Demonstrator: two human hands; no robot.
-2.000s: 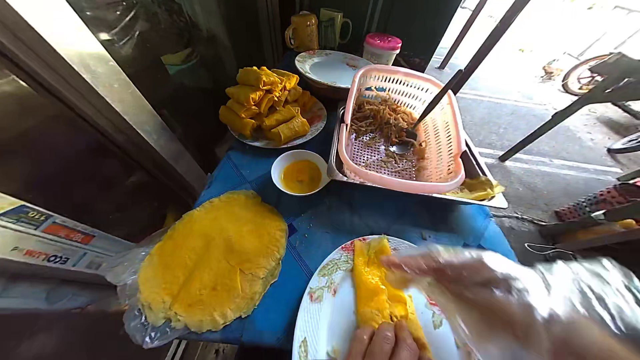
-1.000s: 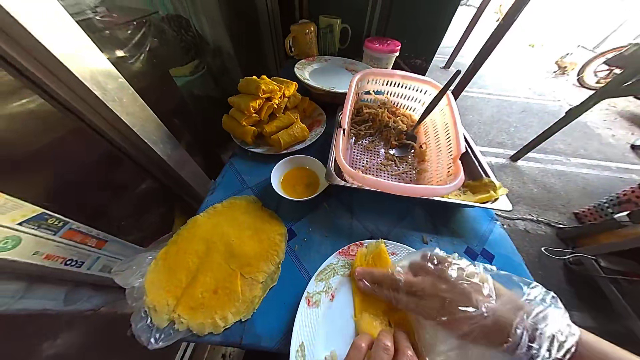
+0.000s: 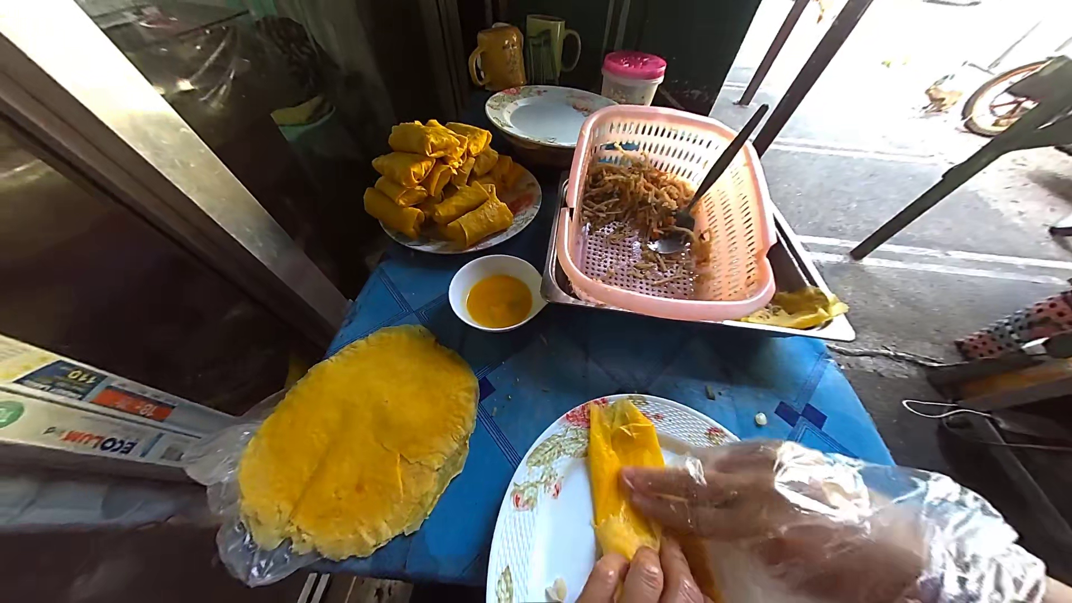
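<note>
A yellow wrapper folded into a long strip [image 3: 613, 477] lies on a white floral plate [image 3: 536, 502] at the bottom centre. My right hand [image 3: 779, 502], in a clear plastic glove, presses its fingertips on the strip's right side. From the bottom edge, the bare fingers of my left hand [image 3: 645, 578] rest on the strip's near end, the rest of that hand out of frame. To the left, a stack of round yellow wrappers [image 3: 360, 444] lies on clear plastic. A white bowl [image 3: 456, 293] of yellow liquid stands behind the stack. Whether filling lies inside the strip is hidden.
A pink plastic basket [image 3: 762, 285] with shredded filling [image 3: 632, 197] and a spoon [image 3: 716, 176] sits on a metal tray [image 3: 837, 327]. Yellow rolls [image 3: 431, 180] are piled on a plate [image 3: 532, 197]. Behind are another plate [image 3: 540, 115], mugs [image 3: 501, 57] and a pink-lidded jar [image 3: 632, 79].
My gloved right hand came down from a blurred position above the plate onto the wrapper, and its fingers have since moved slightly. My left fingers stay at the near end.
</note>
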